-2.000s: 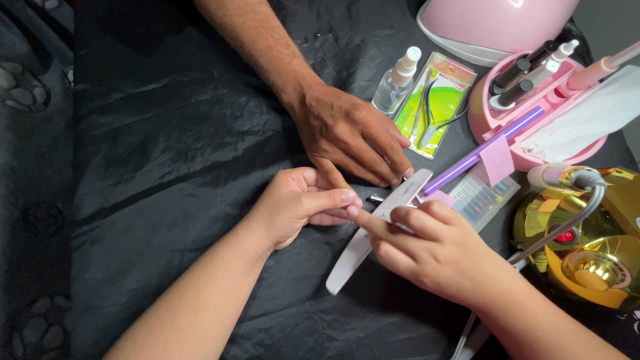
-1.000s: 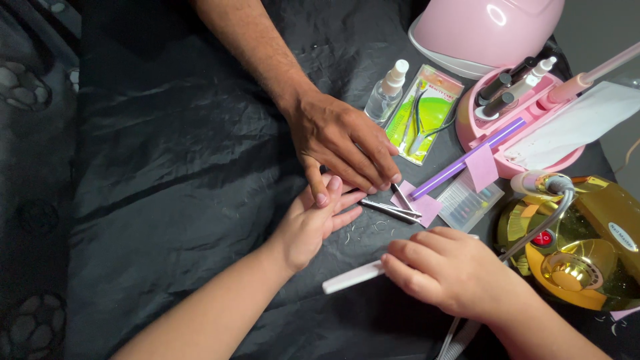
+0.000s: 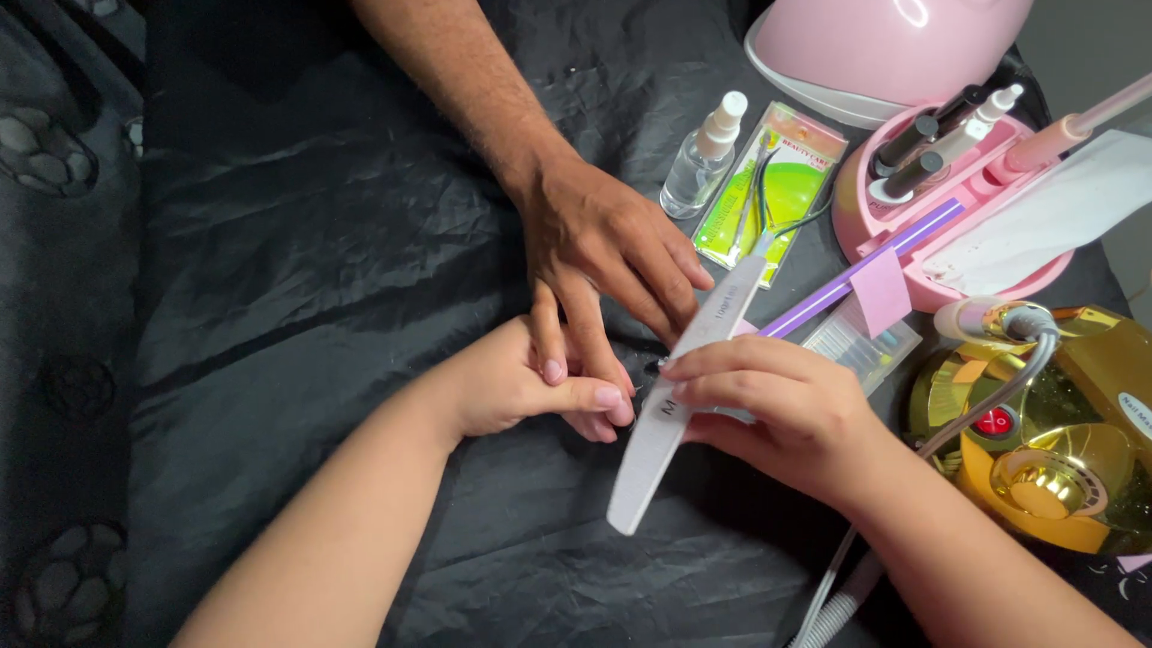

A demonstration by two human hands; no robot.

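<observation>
My left hand holds a finger of another person's hand, with my thumb on top near the fingertip and my other fingers beneath. That person's hand reaches in from the top, palm down. Between the thumb and fingers of my right hand is a light grey nail file, tilted lengthwise just right of the held fingertip; whether it touches the nail I cannot tell. The file's upper end overlaps the view of cuticle nippers, which lie on a green package.
A clear spray bottle stands left of the package. Farther right are a pink organizer with bottles, a purple stick, a clear plastic case and a gold nail drill unit with its cable. A pink nail lamp sits behind. Black cloth covers the table.
A second ago my left hand lay palm up beneath the other person's fingers; now it grips a finger. My right hand has brought the file up beside that finger, more upright than before.
</observation>
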